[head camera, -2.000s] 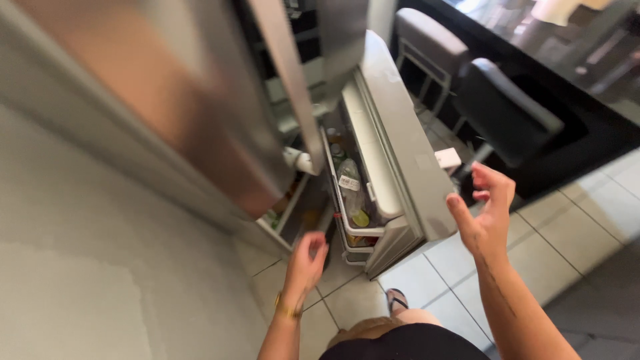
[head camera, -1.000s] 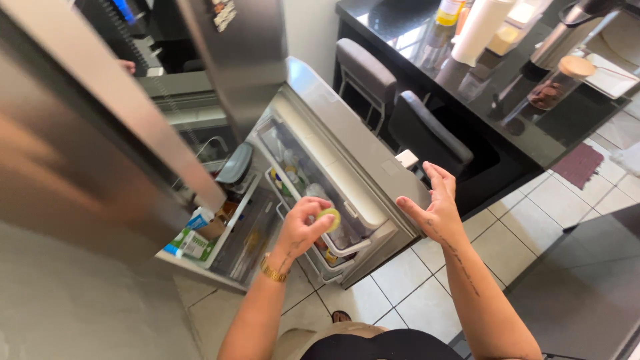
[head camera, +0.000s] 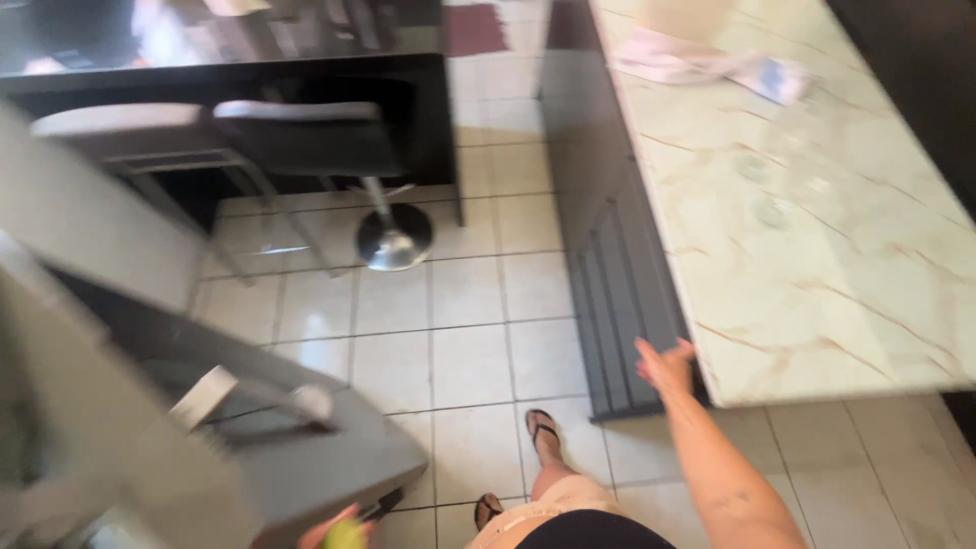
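At the bottom edge of the head view, my left hand (head camera: 324, 532) is closed around a small yellow-green round item (head camera: 347, 534), blurred and partly cut off by the frame. It is beside the lower edge of the refrigerator door (head camera: 328, 450). My right hand (head camera: 665, 366) holds nothing, its fingers apart, near the corner of the marble-patterned countertop (head camera: 808, 320) and in front of the grey cabinet side (head camera: 625, 305). Whether it touches the cabinet cannot be told.
Two bar stools, one grey (head camera: 130, 130) and one black (head camera: 313, 141), stand by a dark glossy counter (head camera: 412, 42). A pinkish cloth (head camera: 671, 59) lies on the marble-patterned countertop. Tiled floor (head camera: 465, 366) runs between the counters. The refrigerator door juts in from the left.
The view has swung right, from the open refrigerator drawers to the marble-patterned countertop. My left hand was over the door bins with the yellow-green item one second ago and appeared empty two seconds ago.
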